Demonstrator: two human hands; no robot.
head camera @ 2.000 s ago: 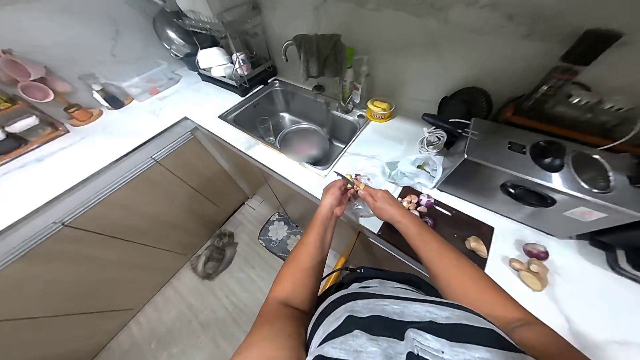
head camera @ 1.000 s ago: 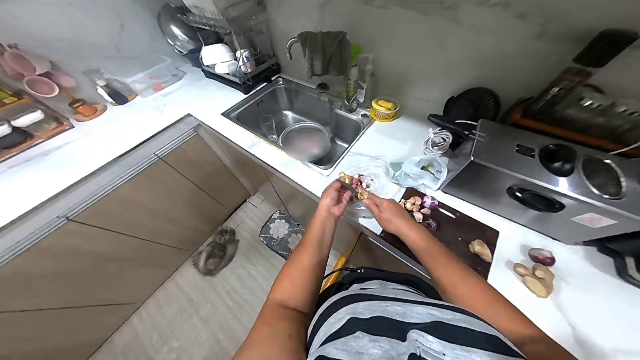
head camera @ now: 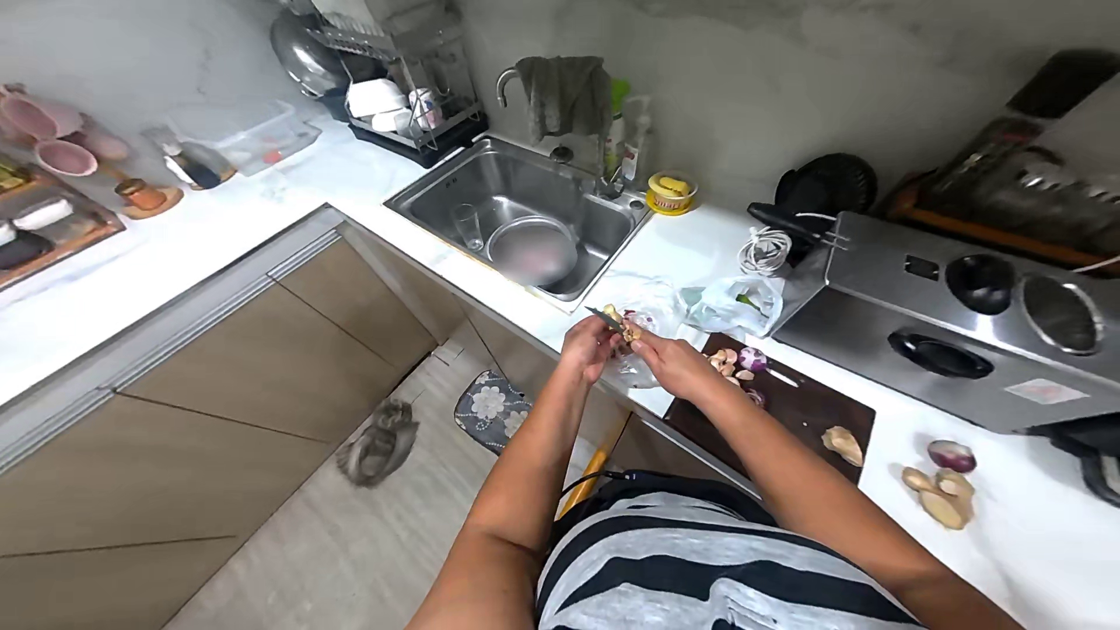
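My left hand (head camera: pixel 588 348) grips a small knife (head camera: pixel 605 318), its dark blade lying against a knobbly piece of ginger (head camera: pixel 630 331). That piece is in the fingers of my right hand (head camera: pixel 672 360). Both hands are close together over the counter edge, above a clear plastic bag (head camera: pixel 643 302) with peelings. Right of them, a dark chopping board (head camera: pixel 787 411) bears peeled garlic or shallot pieces (head camera: pixel 724 360), a purple onion piece (head camera: pixel 752 358), a white-handled utensil (head camera: pixel 781 377) and a piece of ginger (head camera: pixel 843 444).
A steel sink (head camera: pixel 516 201) holding a pan (head camera: pixel 532 251) and a glass (head camera: pixel 468 226) lies left of my hands. A steel appliance (head camera: pixel 945 324) stands behind the board. More ginger (head camera: pixel 943 499) and a red onion (head camera: pixel 952 456) lie at right. A cat (head camera: pixel 379 444) is on the floor.
Both hands stay over the bag, with small shifts of the fingers, the blade and the ginger piece. Nothing else has plainly changed.
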